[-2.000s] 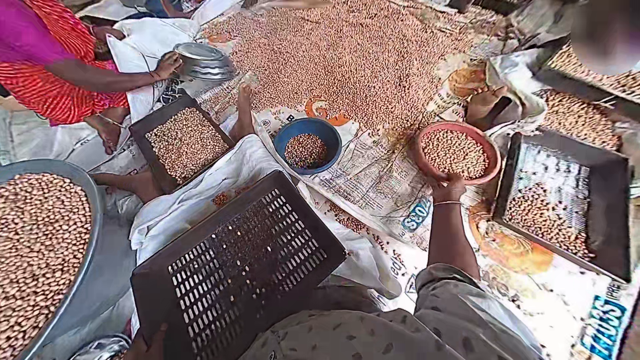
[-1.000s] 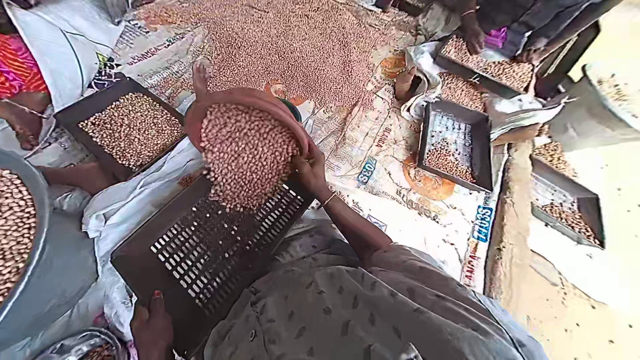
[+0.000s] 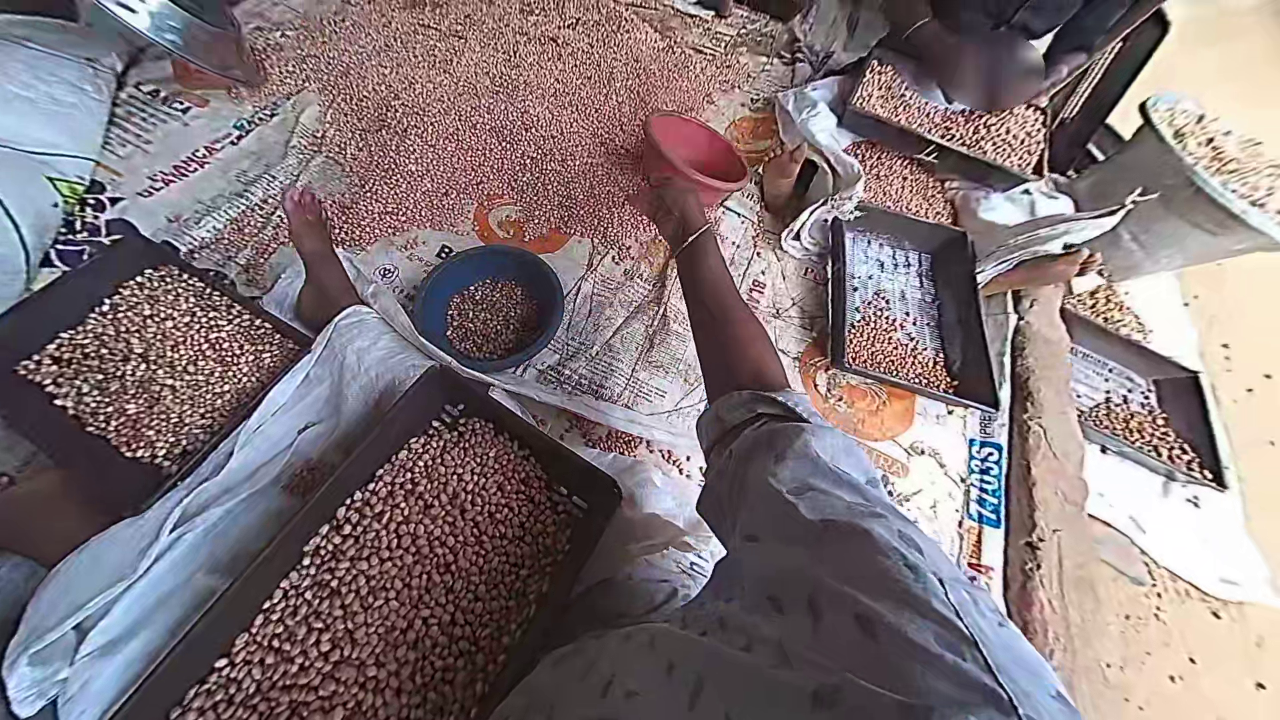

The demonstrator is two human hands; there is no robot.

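Observation:
My right hand [image 3: 672, 208] grips the near rim of a red plastic bowl [image 3: 700, 155], which is tilted over the edge of a wide spread of nuts or beans [image 3: 480, 110]; no contents show in the part of the bowl I can see. My left hand is out of the picture. Close to my body, a black slotted tray [image 3: 596, 480] lies slanted, largely covered by a layer of nuts or beans [image 3: 390, 570]. Just beyond that tray's far end stands a blue bowl [image 3: 428, 300] partly filled with darker ones.
Another black tray [image 3: 50, 300] of nuts lies at left, near a bare foot [image 3: 307, 220]. On the right are more trays [image 3: 980, 345], a large grey tub [image 3: 1140, 220] and a co-worker's hands. A metal basin [image 3: 185, 35] is at upper left. Printed sacks cover the ground.
The bowl, pouring over my slotted tray a second ago, is now out over the nut spread in my right hand. The tray has gone from mostly bare to covered. My left hand has left view.

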